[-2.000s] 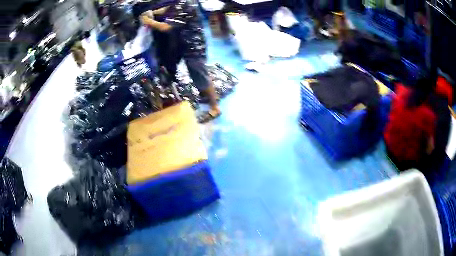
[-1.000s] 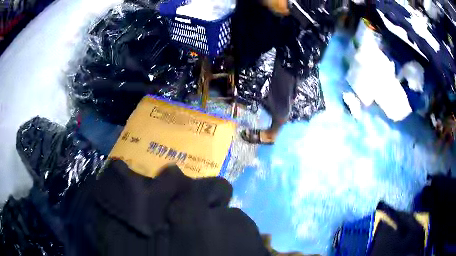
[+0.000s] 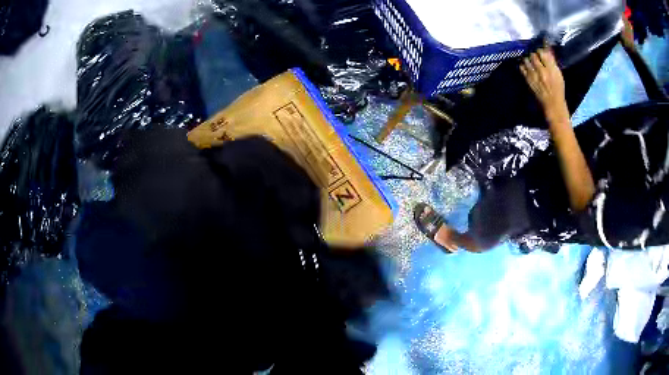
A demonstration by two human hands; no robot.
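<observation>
A large dark bundle of cloth (image 3: 220,264) fills the lower left, close to the camera, and its lower part merges into black. Its top edge covers part of a tan printed carton piece (image 3: 323,161) that lies on a blue crate (image 3: 345,132). Neither of my hands can be seen. Whether they are under or behind the dark cloth is hidden.
Another person's hand (image 3: 546,80) is at a blue lattice crate (image 3: 469,67) with white material, upper right; their sandalled foot (image 3: 434,225) is on the blue floor (image 3: 484,307). Black plastic-wrapped bundles (image 3: 125,73) lie left. A black hanger (image 3: 389,160) lies beside the carton.
The view has turned and moved closer to the carton and the other person. The dark cloth now covers more of the picture. The lattice crate appears larger and further right.
</observation>
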